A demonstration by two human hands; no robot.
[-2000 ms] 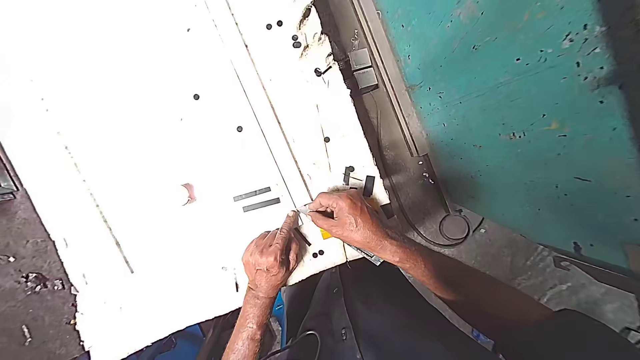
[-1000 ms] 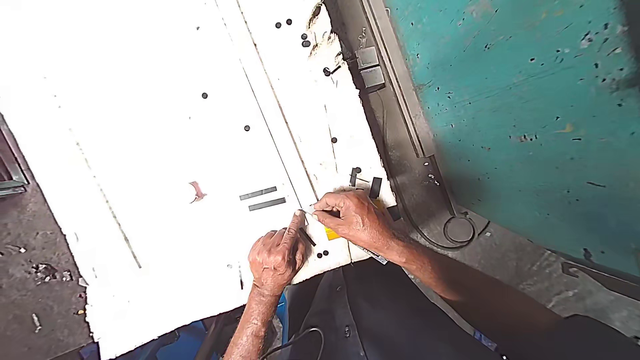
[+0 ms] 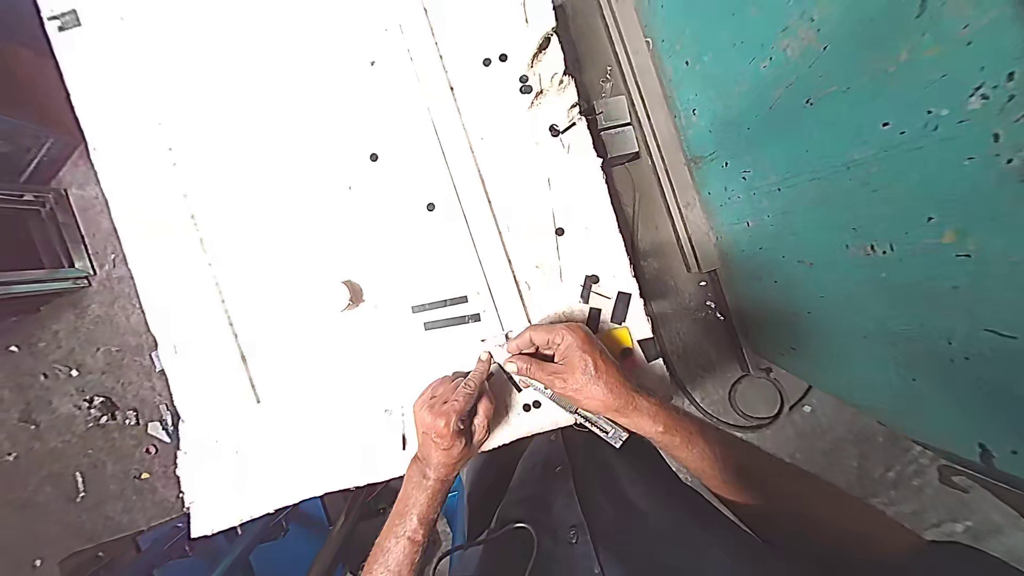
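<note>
My left hand (image 3: 454,412) rests on the white board (image 3: 304,160) near its front edge, index finger extended to the tip of a thin dark strip (image 3: 507,377). Just right of it, my right hand (image 3: 570,360) pinches something small and pale between thumb and index finger; what it is cannot be told. Under the right hand and wrist lies a clear strip with a ridged row (image 3: 596,424), partly hidden. Two flat dark strips (image 3: 452,322) lie side by side to the left. A yellow piece (image 3: 618,341) and short black pieces (image 3: 621,307) lie beyond the right hand.
Small black discs (image 3: 430,207) are scattered over the board. Right of it stand two grey metal blocks (image 3: 619,143), a metal rail (image 3: 672,160) and a large green panel (image 3: 864,184). A coiled cable (image 3: 756,400) lies on the floor. At the left is a metal frame (image 3: 76,240).
Both hands stay close together near the front edge of the board, with only small finger shifts. More of the clear ridged strip shows beneath the right hand now.
</note>
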